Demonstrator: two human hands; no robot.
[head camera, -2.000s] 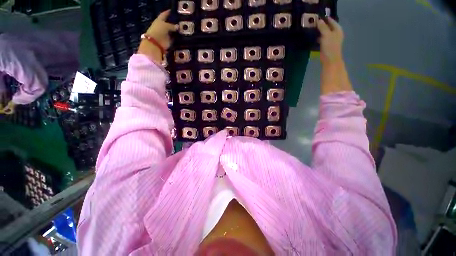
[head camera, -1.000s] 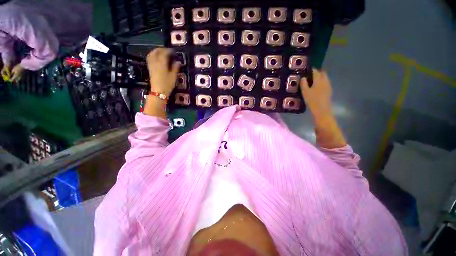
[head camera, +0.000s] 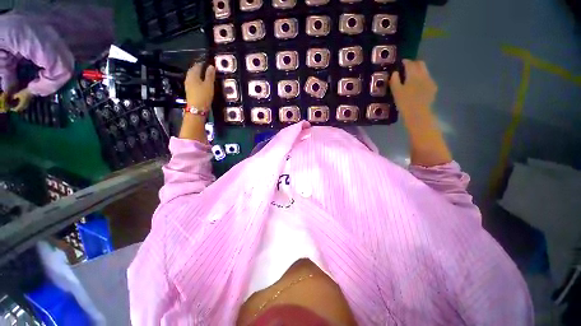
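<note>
A black blister tray (head camera: 303, 74) lies in front of me, its top cut off by the picture edge. Its visible pockets hold copper-pink square parts (head camera: 286, 60) with dark round centres. One part (head camera: 315, 87) in the second row from the near edge sits twisted. My left hand (head camera: 200, 83) is at the tray's left edge, fingers on the rim. My right hand (head camera: 411, 86) is at the right edge, gripping the rim with the thumb side. The undersides of both grips are hidden.
Loose silver-white parts (head camera: 232, 148) lie on the green mat (head camera: 83, 153) left of the tray. A black fixture (head camera: 137, 86) with a red piece (head camera: 93, 75) and white slip (head camera: 122, 53) stands left. Another person's sleeve (head camera: 38, 44) shows far left. A blue bin (head camera: 95, 237) is below the bench edge.
The upper tray seen in my hands two seconds ago now lies in line as one full grid. Since one second ago, my left hand has moved off the pockets to the left rim.
</note>
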